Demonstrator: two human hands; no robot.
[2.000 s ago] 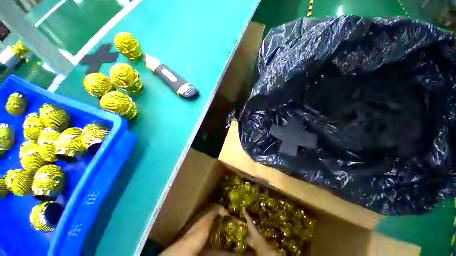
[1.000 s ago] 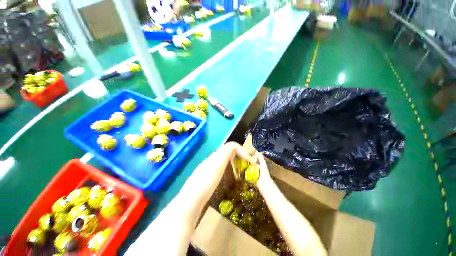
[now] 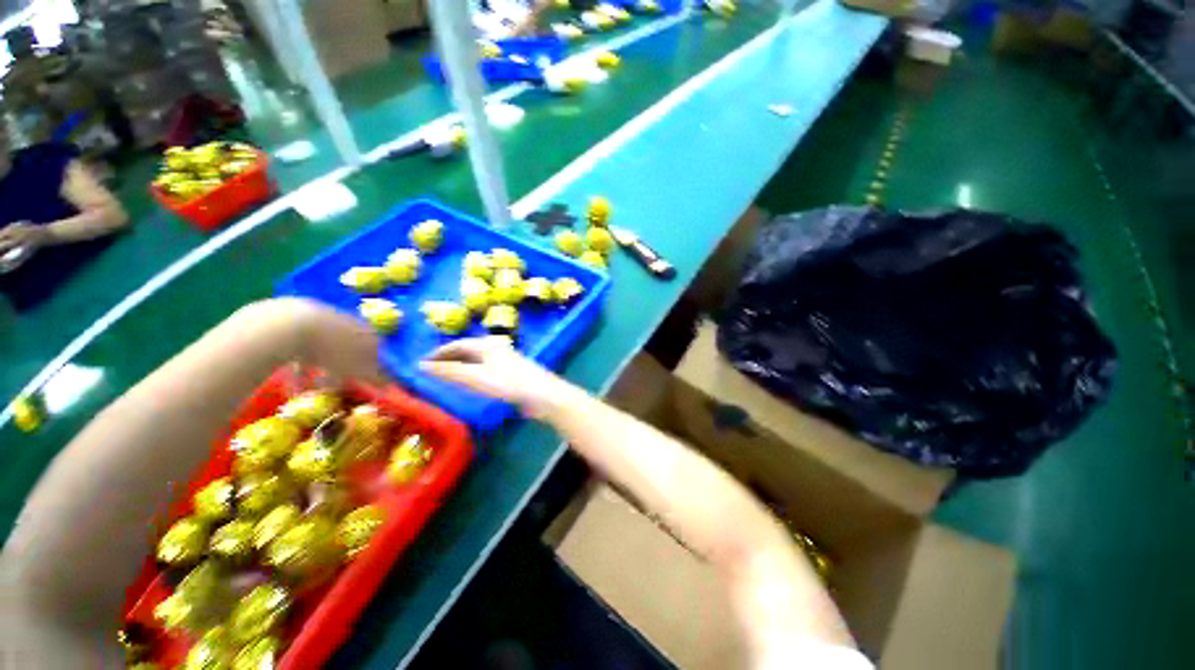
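Note:
The red tray (image 3: 452, 465) stands nearest me and holds many gold grilles (image 3: 304, 537), heaped and blurred. The blue tray (image 3: 586, 321) stands beyond it, with fewer grilles (image 3: 446, 317) spread on its bottom. My left hand (image 3: 343, 351) is blurred over the far edge of the red tray, my forearm crossing its left side; its fingers cannot be made out. My right hand (image 3: 488, 372) is above the near edge of the blue tray, fingers stretched left, with nothing visible in it.
An open carton (image 3: 655, 537) with gold grilles stands low on the right, a black plastic bag (image 3: 917, 327) behind it. A cutter (image 3: 642, 254), several grilles and a black cross-shaped piece (image 3: 548, 219) lie past the blue tray. A person's arm (image 3: 85, 210) shows at left.
Both hands have left the carton and moved left to the trays. The view has swung left. The grilles that were between the hands are no longer seen there.

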